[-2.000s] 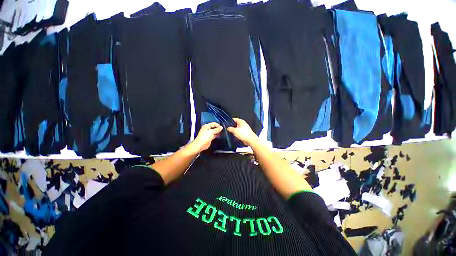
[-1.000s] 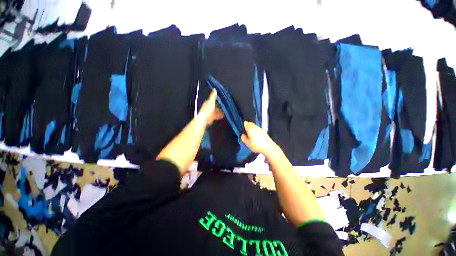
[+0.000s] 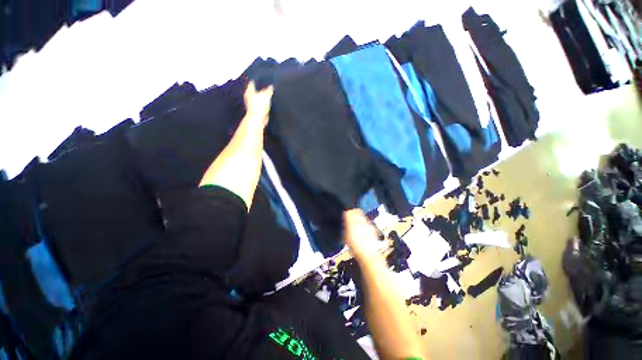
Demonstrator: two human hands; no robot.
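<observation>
A long dark panel [image 3: 313, 123] lies slantwise over the pile left of a bright blue panel [image 3: 380, 105]. My left hand [image 3: 258, 104] is at its upper left end, with the fingertips at the dark cloth. My right hand [image 3: 359, 228] is at its lower end near the table edge, closed on the dark cloth. Both hands are blurred and the fingertips are partly hidden by cloth.
More dark piles [image 3: 88, 204] with blue patches run to the left, and others [image 3: 440, 77] stand to the right. White table surface [image 3: 190, 42] lies behind them. Scraps [image 3: 426, 246] litter the tan floor. A dark heap [image 3: 616, 218] is at the right.
The view has turned to the right. The small blue-edged layers between my hands are no longer seen there. My hands have moved far apart, to the upper and lower ends of a dark panel.
</observation>
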